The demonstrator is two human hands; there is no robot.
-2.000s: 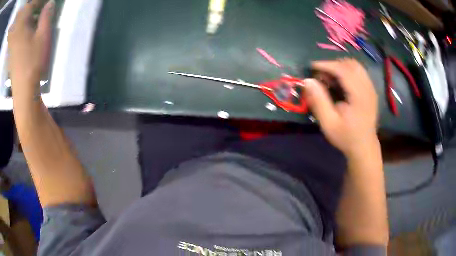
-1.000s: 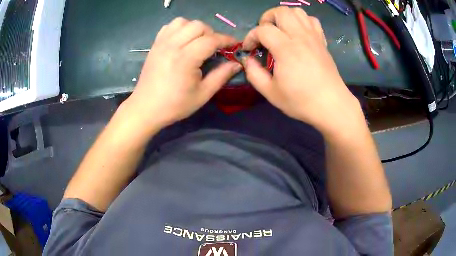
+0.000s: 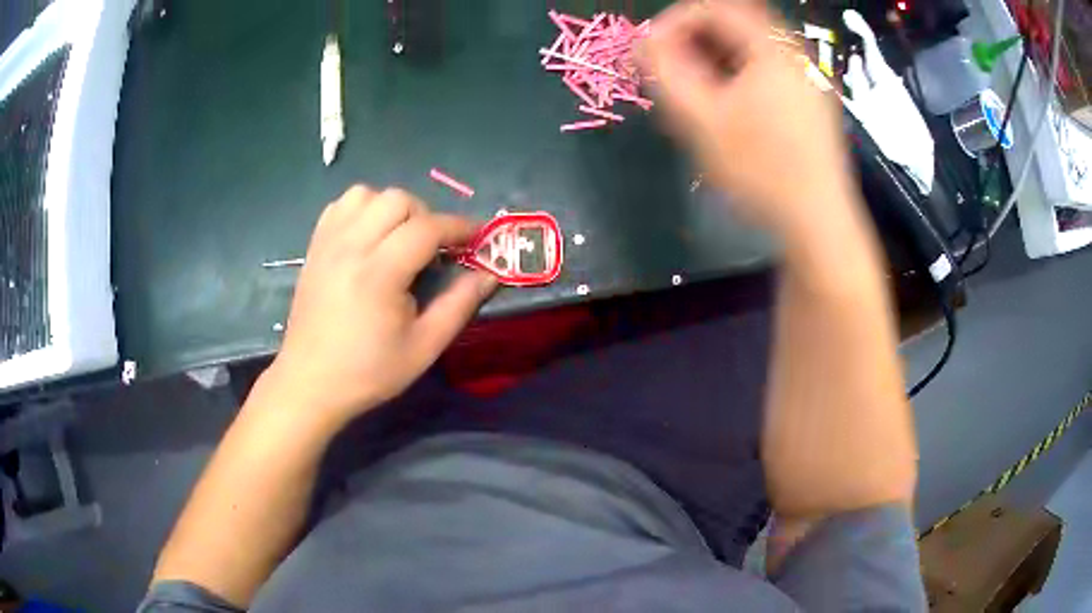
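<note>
A red thermometer housing (image 3: 552,250) with its inner parts and a rectangular display showing lies near the bench's front edge. My left hand (image 3: 371,287) holds it at its narrow end between thumb and fingers. The thin metal probe (image 3: 283,262) shows to the left of that hand. My right hand (image 3: 730,96) is raised and blurred beside the pile of pink sticks (image 3: 595,62); its fingertips are unclear, so I cannot tell whether it holds anything. A single pink stick (image 3: 453,182) lies above the housing.
A slim cream stick (image 3: 332,102) lies at upper left. A white-framed tray (image 3: 93,275) stands at far left. At right are a white glove (image 3: 889,102), a solder spool (image 3: 981,123), a green-tipped bottle (image 3: 993,54) and a black cord (image 3: 954,332). Small pale bits lie along the bench edge.
My right hand has let go of the housing and moved up and right to the pink pile. My left hand still holds the housing, which now shows its display. The view has shifted.
</note>
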